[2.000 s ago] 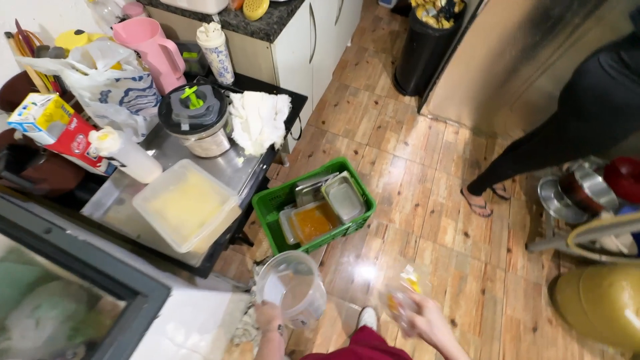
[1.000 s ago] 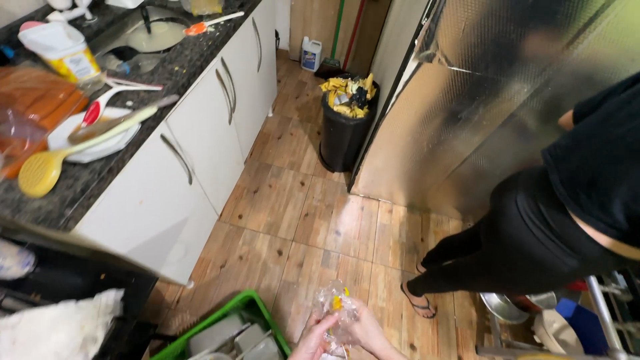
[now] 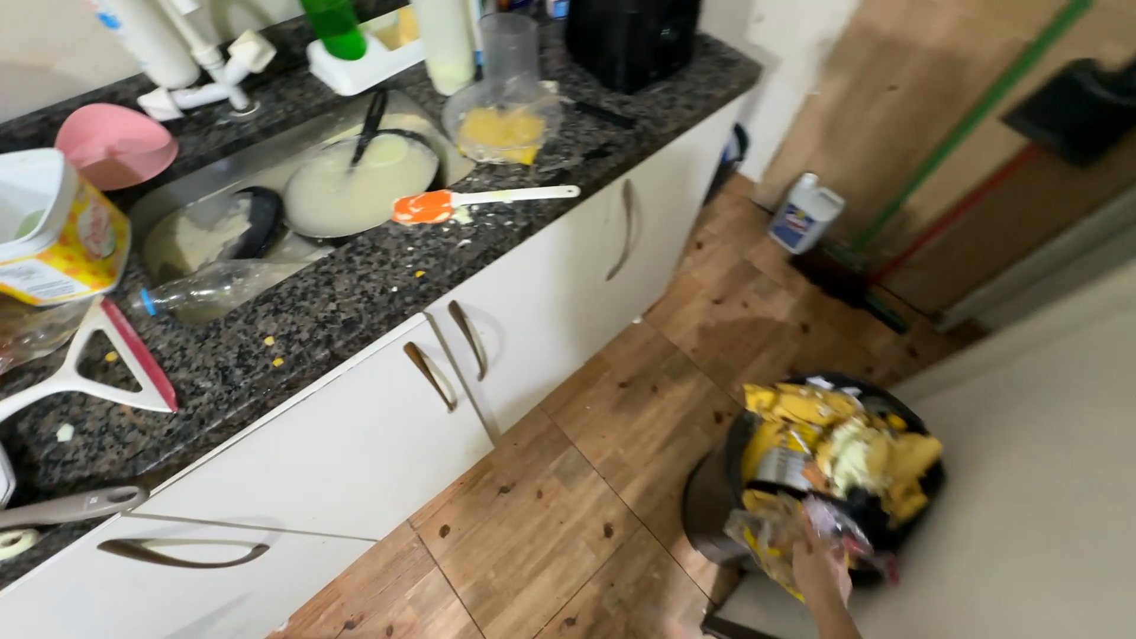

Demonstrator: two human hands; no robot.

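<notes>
My right hand [image 3: 821,568] reaches in from the lower right and is closed on crumpled clear plastic packaging [image 3: 772,537] at the near rim of a black trash bin [image 3: 710,497]. The bin is heaped with yellow peels or scraps [image 3: 803,404] and pale food waste [image 3: 856,457]. Some of the plastic lies against this heap, and its edges are blurred. My left hand is not in view.
On the left, a granite counter [image 3: 346,293] with a sink holds a pot lid or pan in cloudy water [image 3: 355,186], an orange spatula [image 3: 426,208], a squeegee [image 3: 133,364] and a plastic tub [image 3: 62,231]. A white jug [image 3: 806,213] stands beside brooms beyond the bin.
The view has swung to the counter and bin. My right hand has moved to the bin with the plastic; my left, on the plastic one second ago, is out of view.
</notes>
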